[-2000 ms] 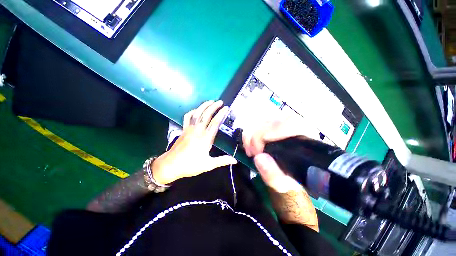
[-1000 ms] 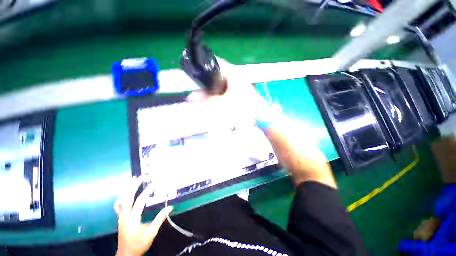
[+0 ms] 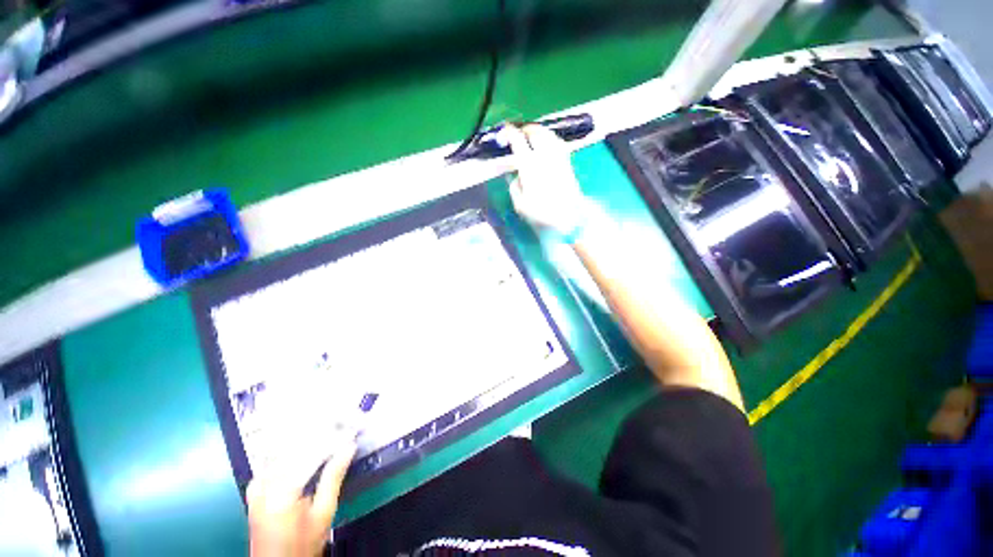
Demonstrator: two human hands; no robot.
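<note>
A display unit [image 3: 414, 316] lies back up on the bench in front of me, its white back overexposed inside a black border. My left hand [image 3: 299, 484] is at its near left corner, thumb and fingers apart; the fingertips are washed out. My right hand [image 3: 542, 183] is beyond the unit's far right corner, with its fingers around the middle of a black electric screwdriver [image 3: 574, 126]. The tool lies lengthwise along the white rail, its cord rising at the left. The right fingers are blurred.
A blue screw tray [image 3: 193, 237] with dark contents sits on the rail at the left. Another unit [image 3: 27, 457] is at the left edge. Glossy black panels [image 3: 740, 223] stand in a row at the right. A grey post rises behind the rail. Blue items and part of a person are at the lower right.
My right hand has moved the screwdriver from above the unit to the rail, where it now lies flat. My left hand stays by the near left corner. The view has shifted right.
</note>
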